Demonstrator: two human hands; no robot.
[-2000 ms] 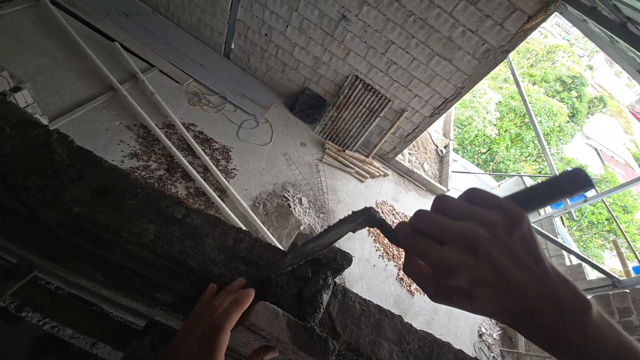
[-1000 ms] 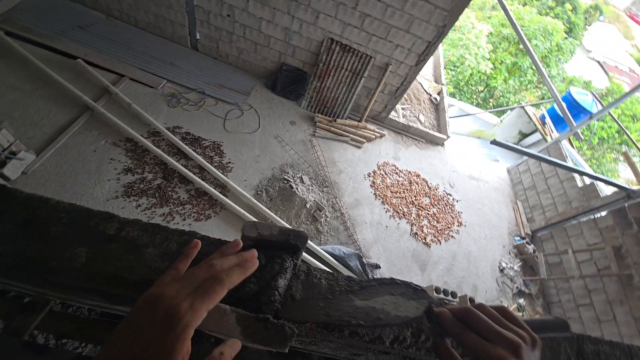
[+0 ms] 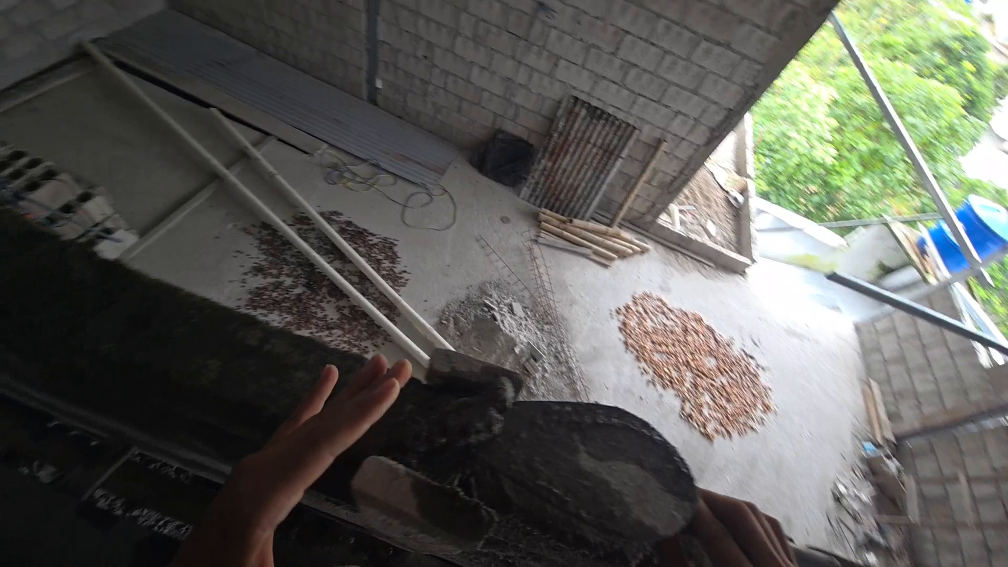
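My right hand point(image 3: 732, 529) is closed around the handle end of a mason's trowel point(image 3: 598, 465) at the bottom right, partly cut off by the frame. The rounded, mortar-smeared blade lies over the top of a wall, against wet grey mortar point(image 3: 465, 413). Left of the mortar my left hand point(image 3: 331, 425) is raised with its fingers extended, holding nothing. A block or brick edge point(image 3: 472, 368) shows behind the mortar, and a paler piece point(image 3: 417, 500) lies in front of it. The dark wall top point(image 3: 157, 315) runs off to the left.
Far below is a concrete floor point(image 3: 606, 276) with two long pale poles point(image 3: 315, 268), a rubble pile point(image 3: 496, 323), brown pieces spread in patches point(image 3: 693, 366), bamboo poles point(image 3: 587, 236), corrugated sheets point(image 3: 579, 157) and a cable point(image 3: 429, 206). Hollow blocks point(image 3: 63, 197) sit at left. A blue tank point(image 3: 965, 232) stands outside.
The trowel, held up and angled across the mortar two seconds ago, now lies low with its blade broad over the wall top. My right hand has lowered. The view has shifted.
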